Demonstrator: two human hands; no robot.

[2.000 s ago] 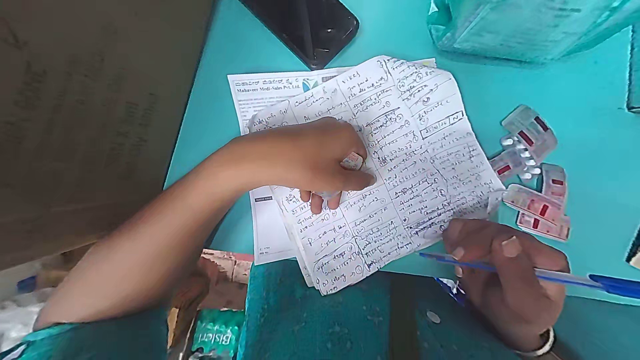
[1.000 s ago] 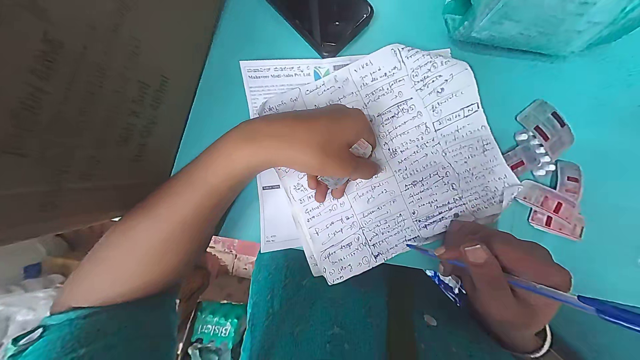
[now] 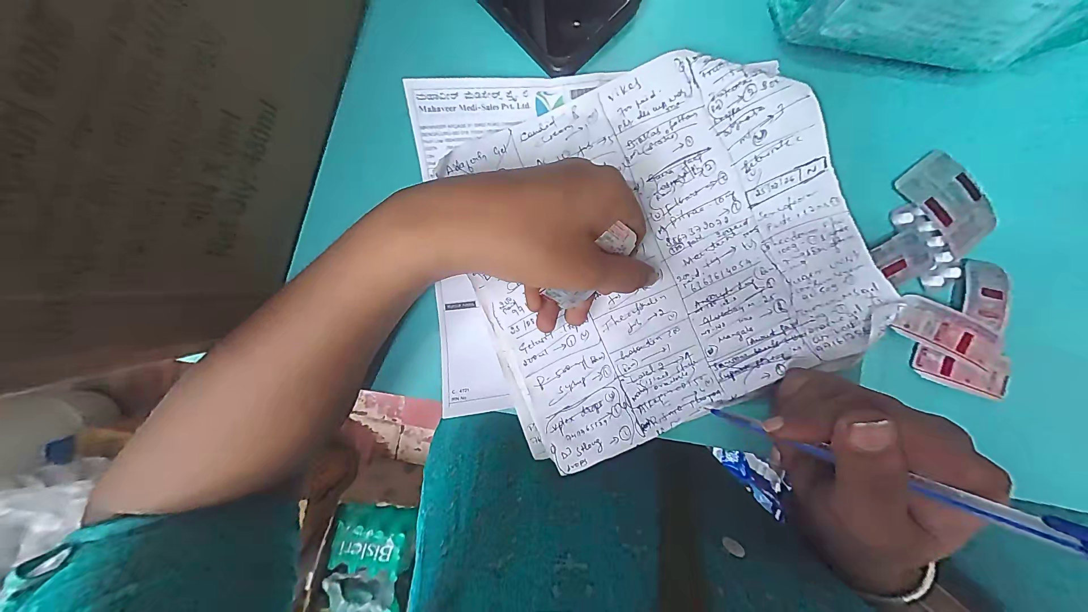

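My left hand (image 3: 552,229) rests on a handwritten sheet of paper (image 3: 739,280), its fingers curled around a crumpled foil blister strip (image 3: 618,239). The sheet lies over a printed form (image 3: 470,365) with writing. My right hand (image 3: 884,476) holds a blue ballpoint pen (image 3: 969,497) at the sheet's lower right edge, with the pen's tip close to the lower lines. Under the right hand a blue and white wrapper (image 3: 750,478) shows in part. To the right of the sheet lie several blister packs (image 3: 948,204), some with white capsules.
A black phone (image 3: 565,30) lies at the top of the turquoise table (image 3: 935,110). A translucent green plastic bag (image 3: 935,34) is at the upper right. A cardboard box (image 3: 153,170) stands at the left. Below it are a green package (image 3: 371,540) and crumpled clear plastic (image 3: 42,510).
The view has shifted a little. The right hand and pen have moved slightly along the sheet's lower edge; the left hand keeps its place on the paper.
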